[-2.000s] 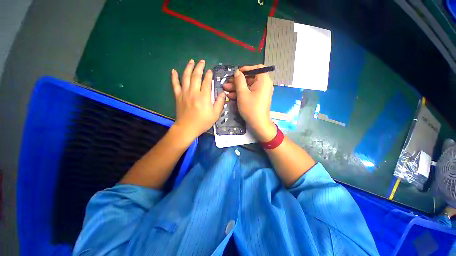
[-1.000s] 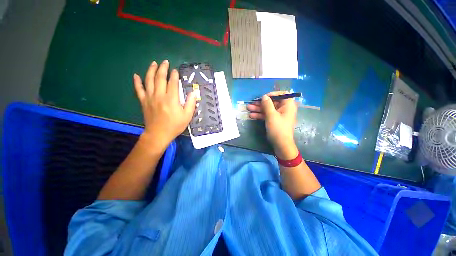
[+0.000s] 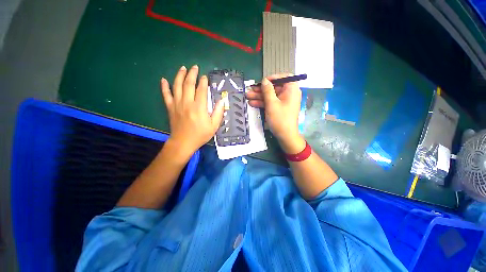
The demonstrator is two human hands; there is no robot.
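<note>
A black housing point(image 3: 232, 114) with slanted ribs, white angled marks and a small yellow piece lies on a white card point(image 3: 257, 141) at the bench's front edge. My left hand point(image 3: 193, 116) lies flat with fingers spread, its thumb on the housing's left side. My right hand point(image 3: 281, 109) holds dark tweezers point(image 3: 289, 79) at the housing's upper right edge. The tweezers' tips are too small to make out. An adhesive sheet point(image 3: 279, 45), striped grey-beige beside bright white, lies behind my right hand.
A blue tote point(image 3: 36, 175) with rows of dark parts stands at left. Another blue tote point(image 3: 421, 228) stands at lower right. A clear bag with a grey sheet point(image 3: 438, 139) and a white fan point(image 3: 473, 164) are at far right. Shiny blue film lies on the green bench.
Two seconds ago my right hand was over the housing's upper part; one second ago it was over the bench to the right. Now it is back beside the housing. The camera view has shifted.
</note>
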